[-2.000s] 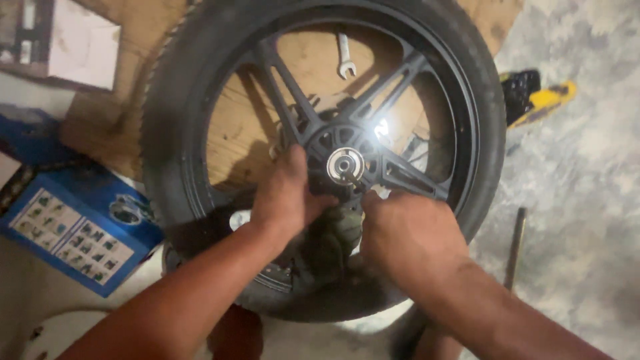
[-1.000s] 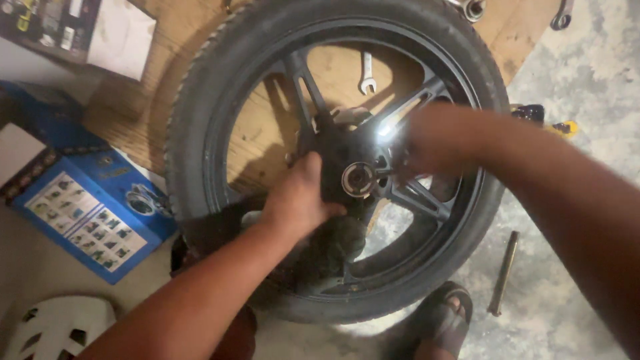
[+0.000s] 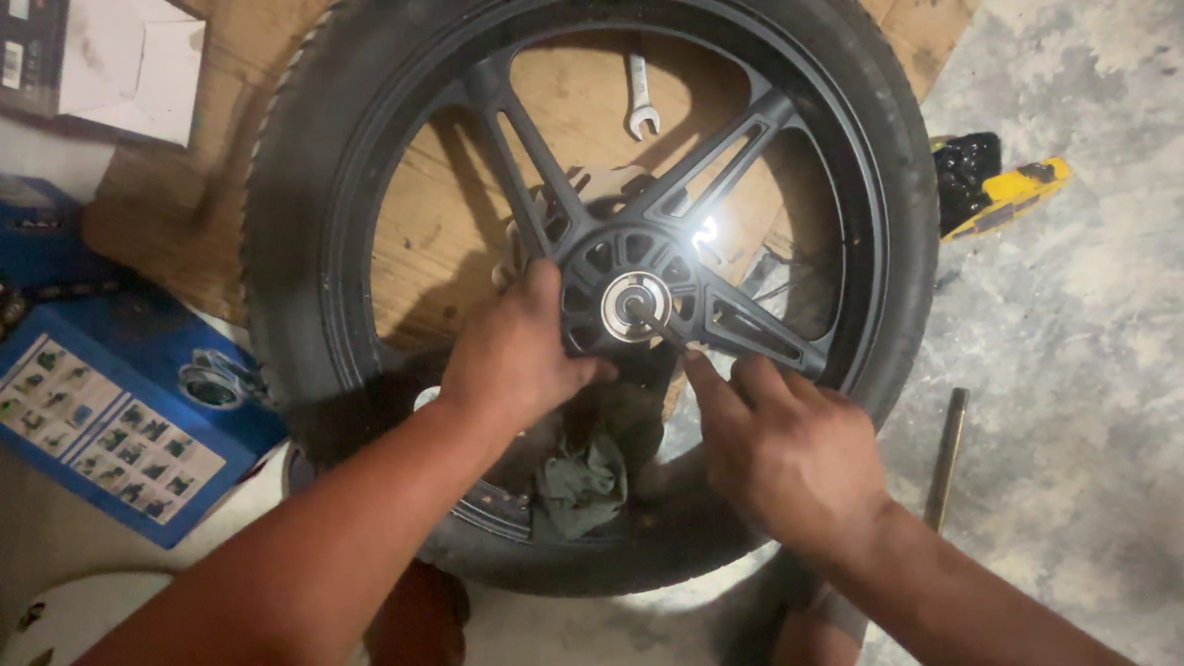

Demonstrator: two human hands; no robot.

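A black spoked motorcycle wheel (image 3: 610, 199) with its tire fills the middle of the view. At its hub is a round metal bearing (image 3: 635, 306). My left hand (image 3: 518, 347) grips the hub's left side, thumb up beside a spoke. In my right hand (image 3: 786, 435), at the lower right of the hub, is a thin metal rod-like tool (image 3: 664, 330) whose tip reaches the bearing's center; its other end is hidden by the fingers. Below the hub lies a crumpled dark green cloth (image 3: 583, 486).
An open-end wrench (image 3: 641, 102) lies on the wooden board (image 3: 245, 55), seen through the spokes. A blue printed box (image 3: 139, 407) stands at the left, under a white box (image 3: 134, 69). A metal rod (image 3: 947, 453) and a yellow and black object (image 3: 1017, 194) rest on the concrete floor at the right.
My right hand has come back from the wheel's upper right to the hub's lower right, where a thin tool now shows in it. My left hand stays at the hub.
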